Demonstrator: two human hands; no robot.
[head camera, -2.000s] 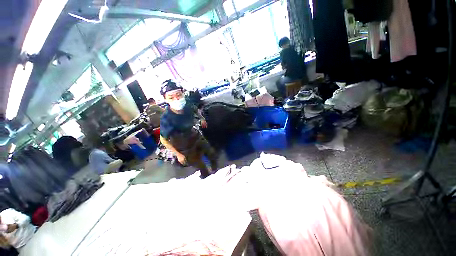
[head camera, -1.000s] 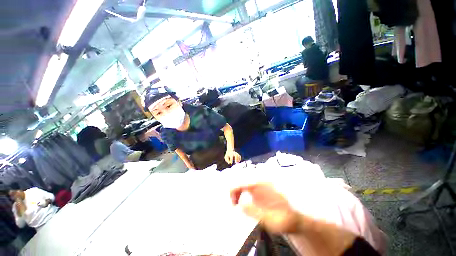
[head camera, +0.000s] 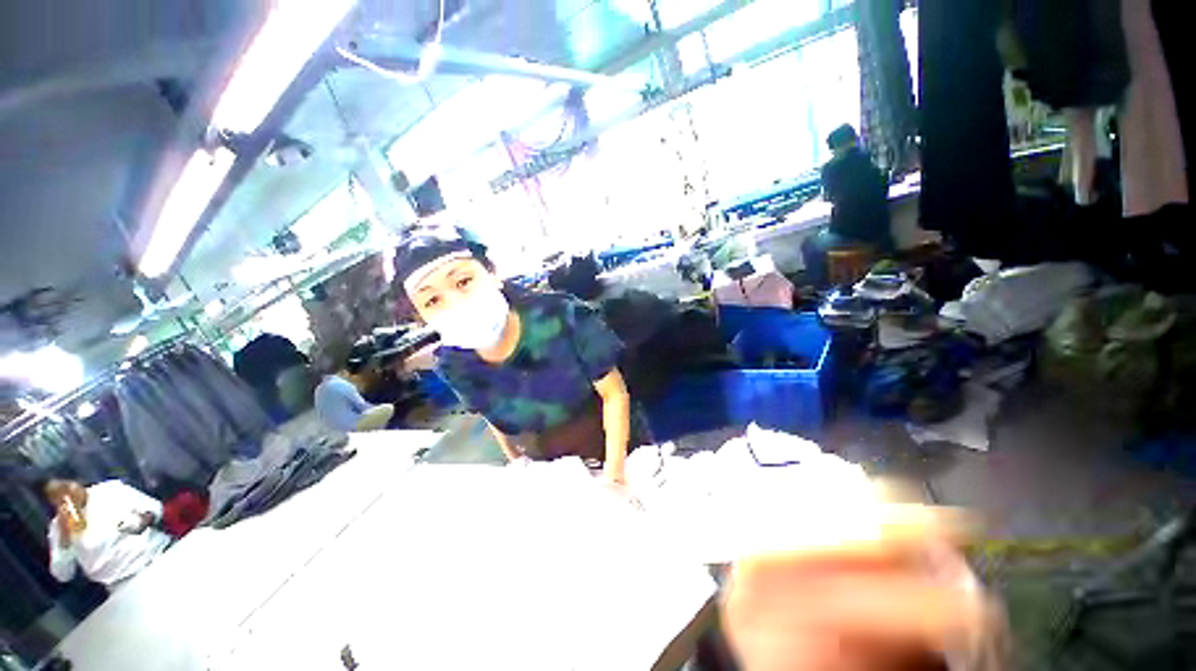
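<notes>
My right hand is large and blurred at the lower right, above the garment heap and the table edge. Its fingers are smeared, so whether it holds anything cannot be told. My left hand is out of the picture. The pink garment heap looks white in the glare and lies along the table's far right edge, with a thin dark curved line on it. My hand hides its lower part. A small dark thing lies at the bottom of the table.
The white-topped table has a seam across it. A masked person leans on its far edge. Grey garments lie at its far left end, near another person in white. Blue bins and cloth piles stand behind.
My right hand came into view and has moved right and down, becoming more blurred. The masked person has come up to the table and leans on it. The view has shifted left.
</notes>
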